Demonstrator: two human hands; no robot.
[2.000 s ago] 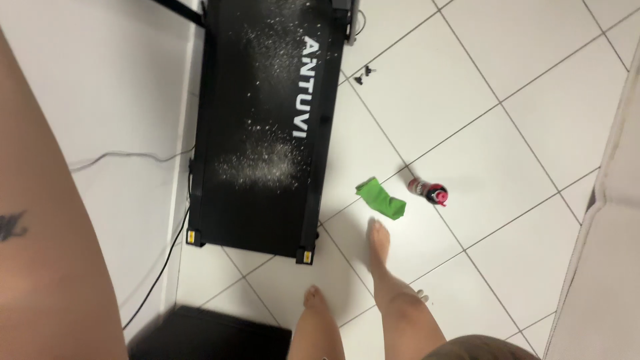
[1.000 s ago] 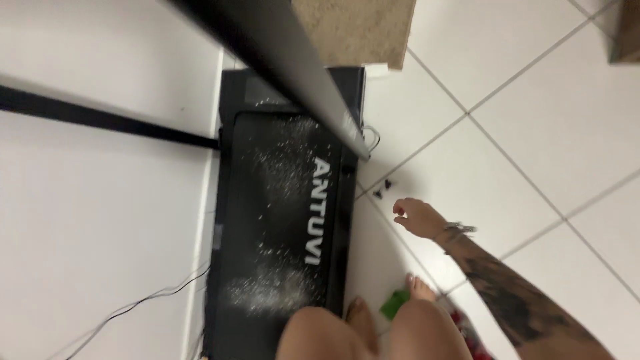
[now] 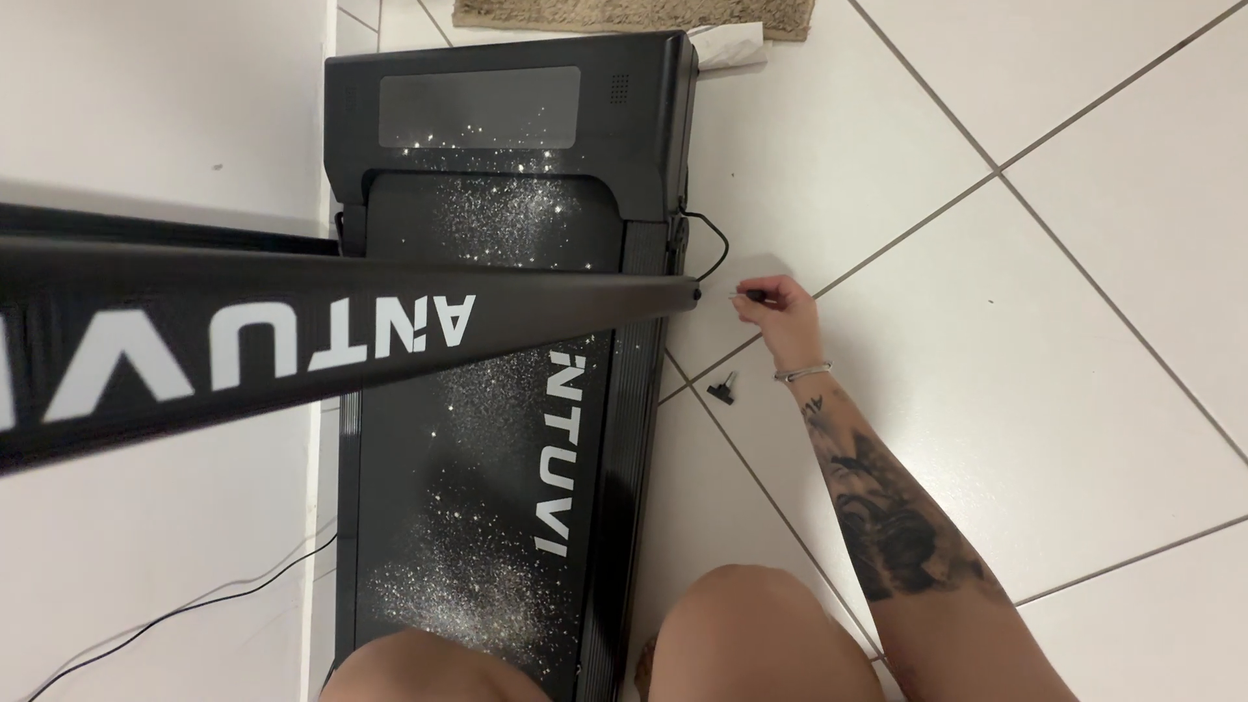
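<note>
My right hand [image 3: 786, 314] pinches a small black-headed knob screw [image 3: 755, 295] between thumb and fingers, just right of the lower end of a black treadmill upright [image 3: 585, 294]. A second knob screw [image 3: 722, 388] lies on the floor tiles below that hand. The upright crosses over the black treadmill deck [image 3: 409, 458], whose belt is strewn with pale dust. A thin black cable [image 3: 723, 244] loops between the treadmill's side and the upright's end. My left hand is out of view.
A white wall [image 3: 166, 546] runs along the left, with a thin cord [image 3: 195, 606] in front of it. A beige rug [image 3: 634, 15] lies beyond the motor cover, beside a white paper-like piece [image 3: 731, 46]. My knees show at the bottom.
My right hand, over the floor near two small dark pieces one second ago, now holds one of them by the upright's end. The other remains on the tiles. The view has shifted.
</note>
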